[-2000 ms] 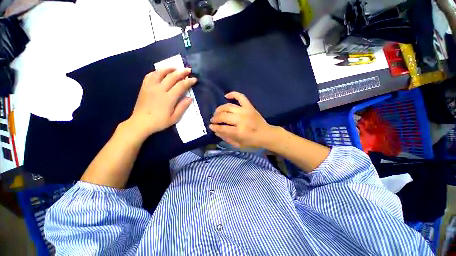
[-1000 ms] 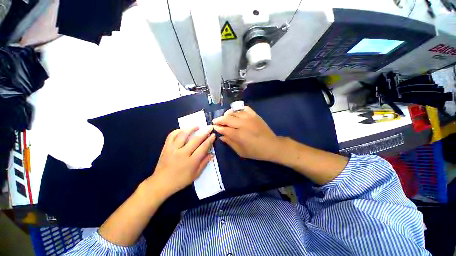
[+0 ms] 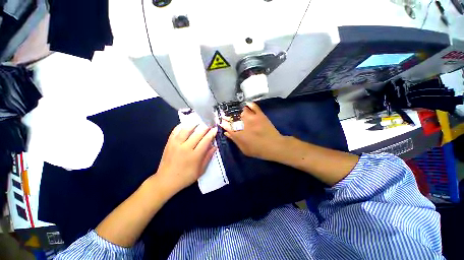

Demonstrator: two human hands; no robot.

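A dark garment panel (image 3: pixel 127 137) lies over the white table under the sewing machine (image 3: pixel 188 56). A narrow white strip (image 3: pixel 214 177) lies on the panel, running from the needle area towards me. My left hand (image 3: pixel 188 150) lies on the strip, fingertips near the presser foot (image 3: pixel 220 112). My right hand (image 3: pixel 254 134) is on the panel just right of the strip, its fingers close beside the presser foot and partly hidden by the machine head. The needle point is too small to make out.
A dark cut-piece stack (image 3: pixel 80 25) lies at the far left, with a shiny black bundle (image 3: pixel 18 96) nearer me. Yellow-handled snips (image 3: pixel 390 122) lie at the right, near a printed ruler (image 3: pixel 397 147). A blue basket (image 3: pixel 441 175) is below the table. The control panel (image 3: pixel 356 61) overhangs the right side.
The view has tilted up towards the machine. The strip and panel have moved forward, the strip's far end now at the presser foot. My right hand has moved up from the near edge to the foot.
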